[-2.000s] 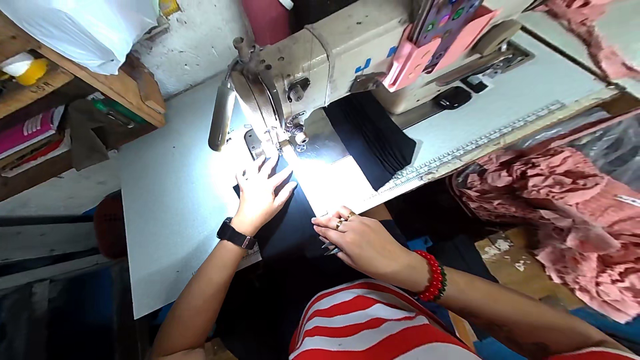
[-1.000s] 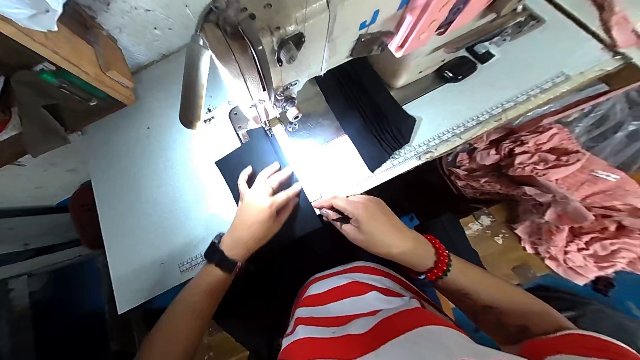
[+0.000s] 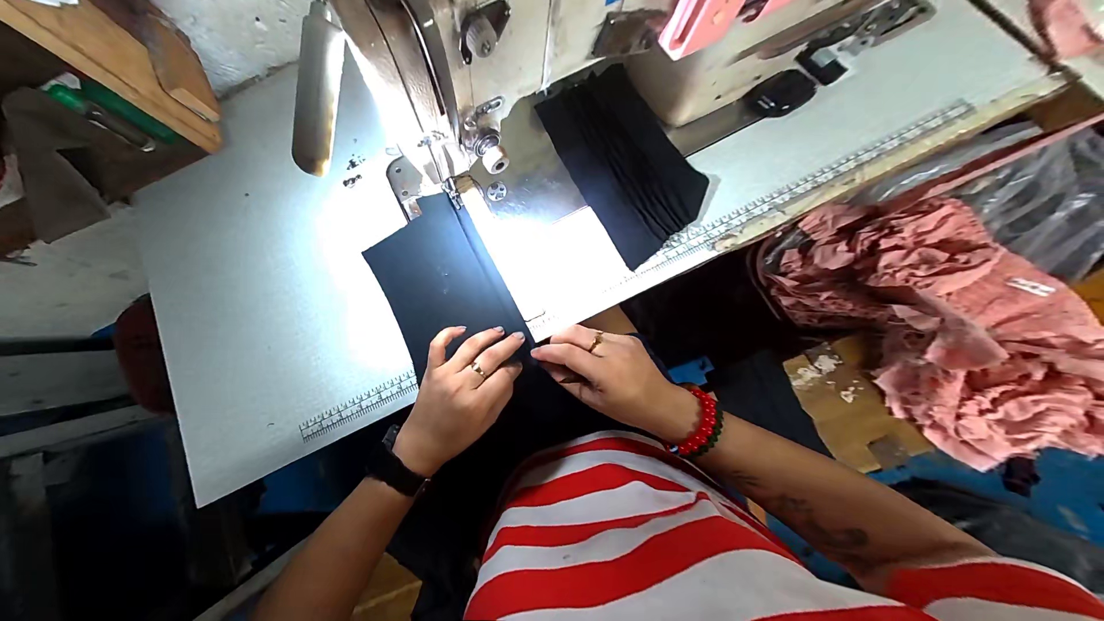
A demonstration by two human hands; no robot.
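Note:
A dark fabric piece (image 3: 440,276) lies on the pale sewing table, its far end under the presser foot (image 3: 454,191) of a sewing machine (image 3: 517,52). My left hand (image 3: 466,388) rests on the near part of this fabric, fingers bent and spread, pressing it at the table's front edge. Just to its right, my right hand (image 3: 604,375) pinches the fabric's right edge between thumb and fingers. Below both hands the dark cloth hangs toward my lap. A stack of folded black fabric pieces (image 3: 621,164) lies right of the needle area.
Measuring scales (image 3: 358,405) run along the table's front edge. Crumpled pink fabric (image 3: 966,319) and clear plastic lie at the right, below the table. A wooden shelf (image 3: 112,69) with cloth and a green-handled tool stands at the left. A pink holder (image 3: 699,26) sits on the machine.
My left hand has moved from beside the needle back toward the table's front edge. More of the dark fabric shows in front of the presser foot. The view has come closer to the table.

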